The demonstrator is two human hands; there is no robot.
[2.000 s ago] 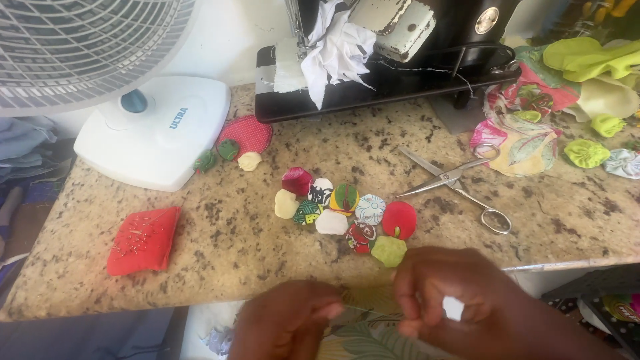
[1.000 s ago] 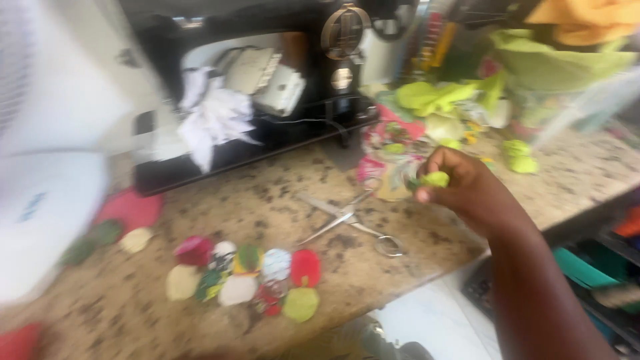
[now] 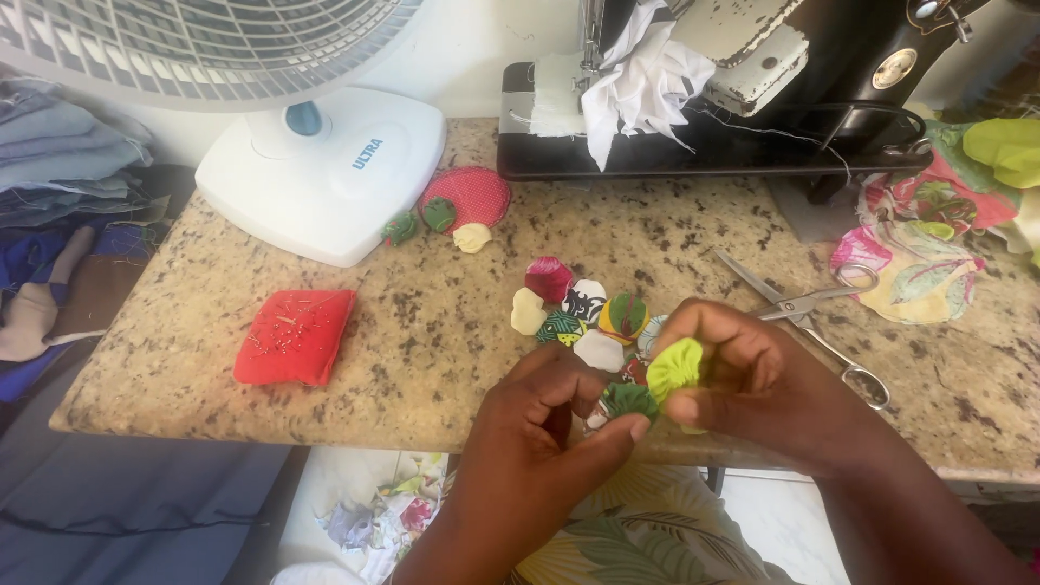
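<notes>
Near the counter's front edge, my left hand (image 3: 540,443) pinches a dark green gathered fabric yo-yo (image 3: 630,400) between thumb and fingers. Beside it my right hand (image 3: 751,382) holds a lime green gathered fabric yo-yo (image 3: 674,370), its folds facing up. The two rounds are close together; whether they touch is hard to tell. Just beyond my hands lies a cluster of joined-looking fabric rounds, among them a magenta one (image 3: 548,279), a cream one (image 3: 528,311) and a yellow and green one (image 3: 624,318). My hands partly cover that cluster. Open metal scissors (image 3: 792,309) lie to its right.
A red pincushion (image 3: 296,337) with pins sits at left, below a white fan's base (image 3: 325,179). A black sewing machine (image 3: 715,154) with white cloth stands behind. A red dotted fabric round (image 3: 479,195) lies near small rounds; fabric scraps (image 3: 926,276) are at right.
My right hand has come back from the fabric scraps at right, with the lime green round in it. My left hand, out of view one second ago, is in view again. The view has swung left.
</notes>
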